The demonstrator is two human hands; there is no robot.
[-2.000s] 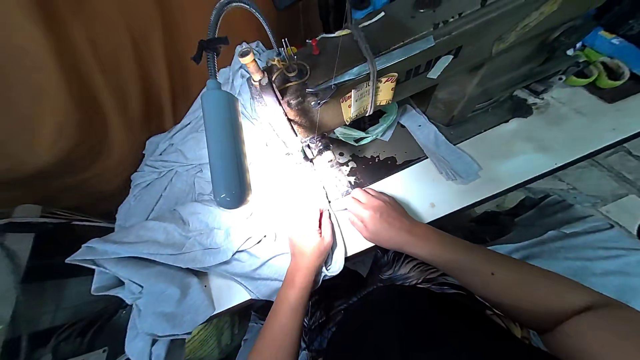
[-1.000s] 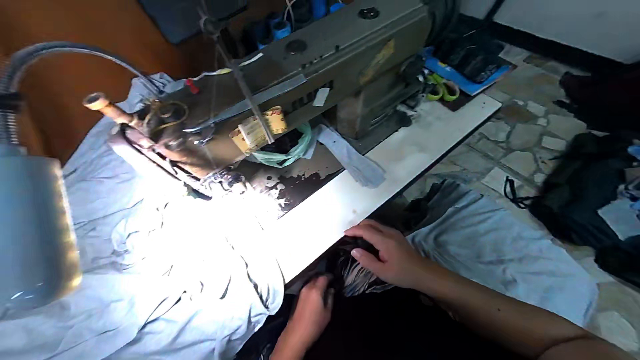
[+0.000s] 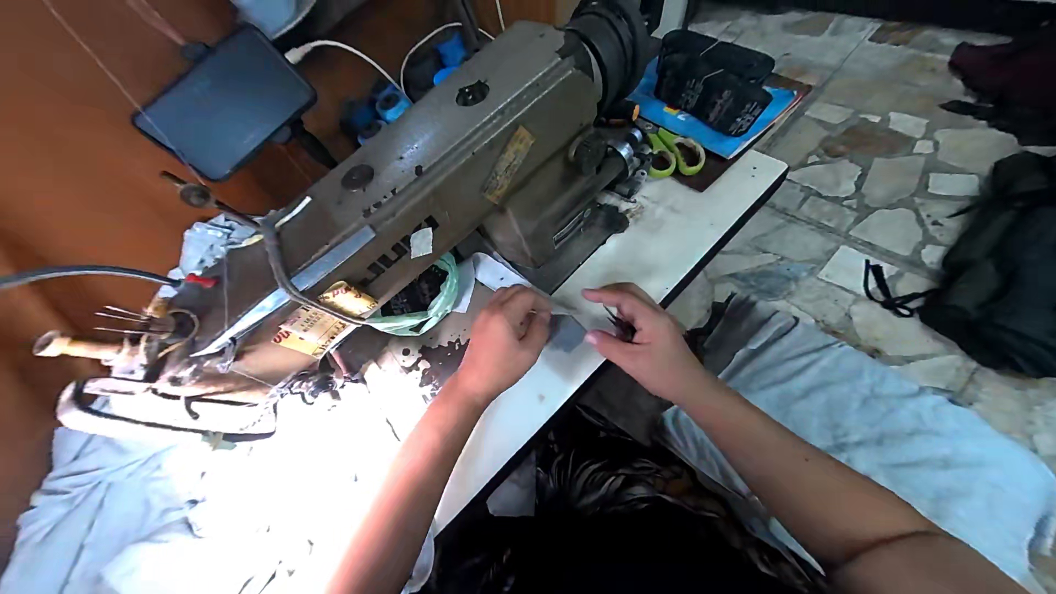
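Note:
My left hand [image 3: 505,340] rests over the white table top with curled fingers at the edge of a grey-blue cloth strip [image 3: 565,333]; its grip on the strip is partly hidden. Just right of it, my right hand [image 3: 642,337] holds a small dark tool, perhaps thread snips, between thumb and fingers. Behind both hands stands a Juki sewing machine [image 3: 445,181]. Pale blue cloth [image 3: 91,487] lies at the left around the needle area, where strong lamp light washes out detail.
Green-handled scissors [image 3: 675,155] lie at the table's far end beside a blue packet [image 3: 763,115]. Light blue fabric [image 3: 891,412] hangs at the right. A black bag [image 3: 1002,272] is on the stone floor. A dark phone or tablet [image 3: 224,101] stands behind the machine.
The view has swung right. My left hand has moved from the table's front edge onto the table top by the cloth strip. My right hand is now raised beside it with the small dark tool.

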